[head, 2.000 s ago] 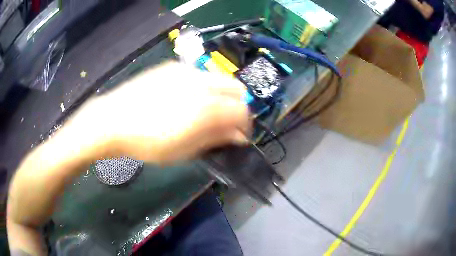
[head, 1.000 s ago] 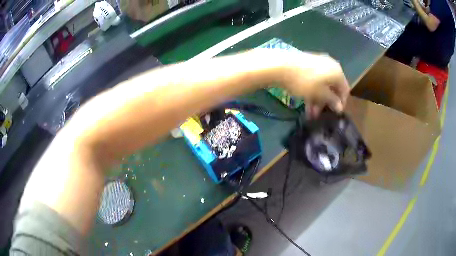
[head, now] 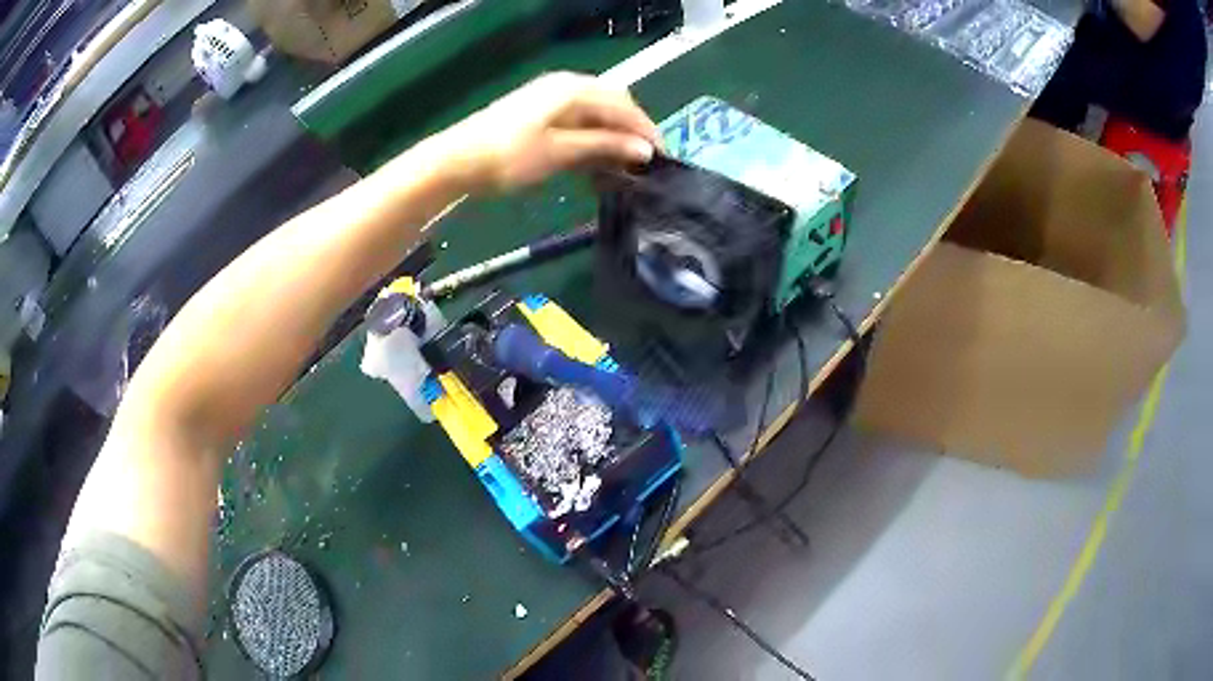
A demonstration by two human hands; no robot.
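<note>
My left hand (head: 579,127) reaches in from the left across the bench. Its fingers pinch the top edge of a dark, squarish fan-like unit (head: 692,253) with a bright round centre, blurred. The unit stands tilted against or just before a pale green box (head: 778,173); contact cannot be told. Below it, a blue and yellow open holder (head: 512,486) contains a pile of small silvery bits (head: 559,446). A blue-handled tool (head: 552,366) lies across the holder. My right hand is not in view.
A round dimpled tray (head: 279,615) lies at lower left. A white object (head: 399,357) stands beside the holder. Black cords hang over the bench edge. An open cardboard box (head: 1011,359) is at right, with a person (head: 1124,73) behind it.
My left hand has moved left with the fan-like unit, from over the bench edge to the green box. The holder shows more fully, with the blue-handled tool now visible across it.
</note>
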